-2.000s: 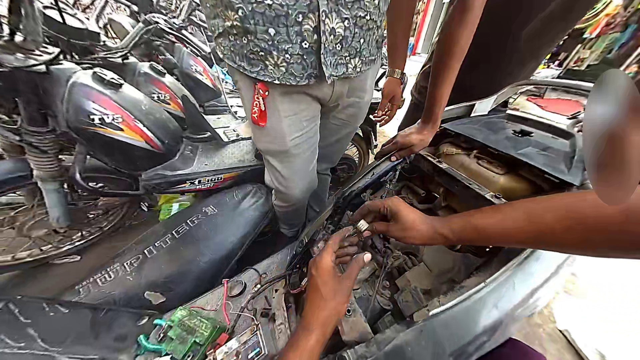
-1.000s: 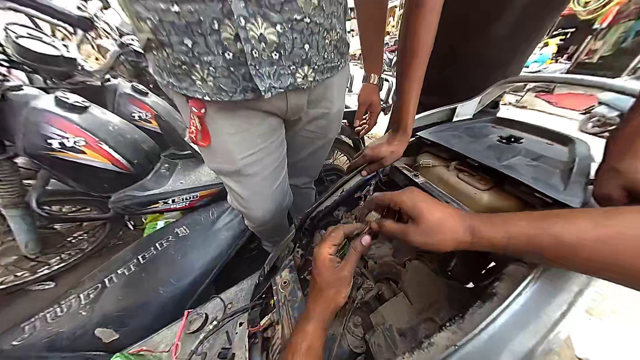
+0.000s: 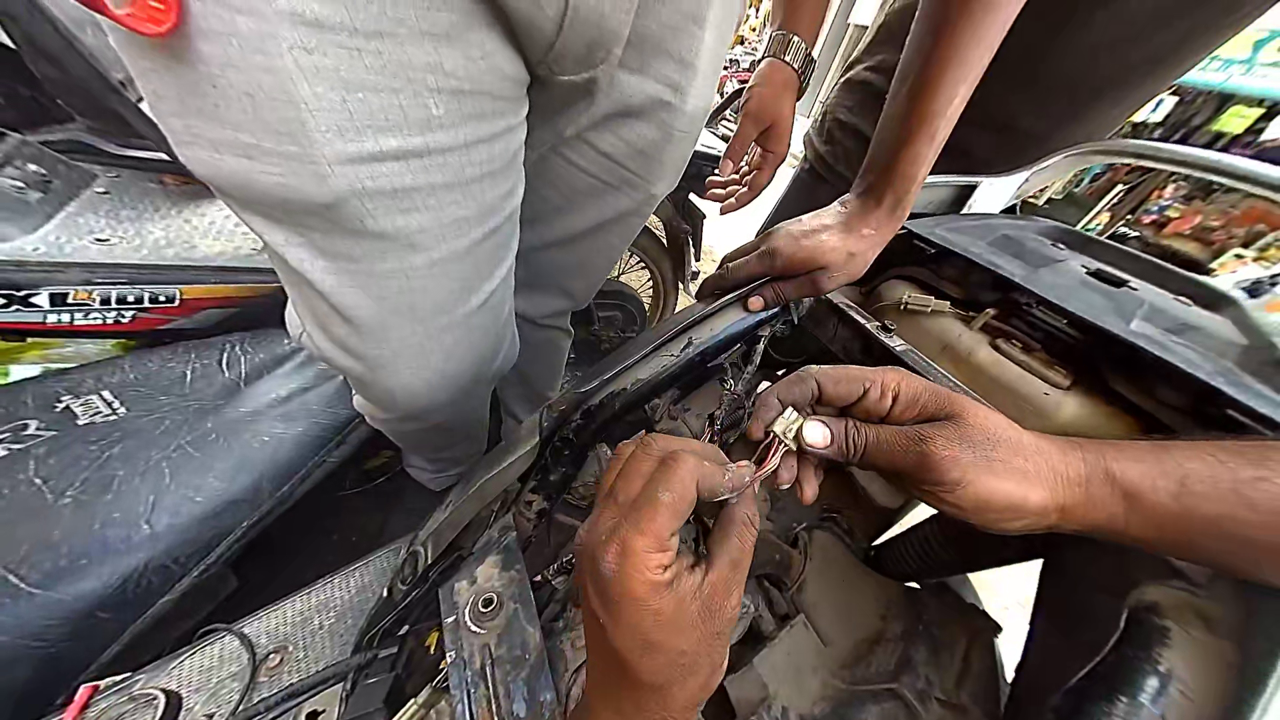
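My right hand (image 3: 905, 440) pinches a small cream plastic wire connector (image 3: 787, 427) between thumb and fingers. Thin red and white wires (image 3: 768, 460) run from the connector down to my left hand (image 3: 665, 560), whose thumb and forefinger grip them. Both hands are over the opened body of a scooter, above its dusty engine parts (image 3: 850, 640). A dark bundle of wiring (image 3: 735, 400) lies just behind my fingertips. The far ends of the gripped wires are hidden by my left hand.
A person in grey trousers (image 3: 400, 200) stands beside the scooter. Another person's hand (image 3: 810, 250) rests on the dark frame rail. A cream tank (image 3: 1000, 360) with a loose connector (image 3: 925, 303) is at the right. A metal bracket (image 3: 495, 620) and a black seat (image 3: 170, 480) lie left.
The view has moved closer to the hands and the scooter's opening. The connector, largely covered by the fingers one second ago, now shows plainly with its wires. The other person's hand stays on the rail.
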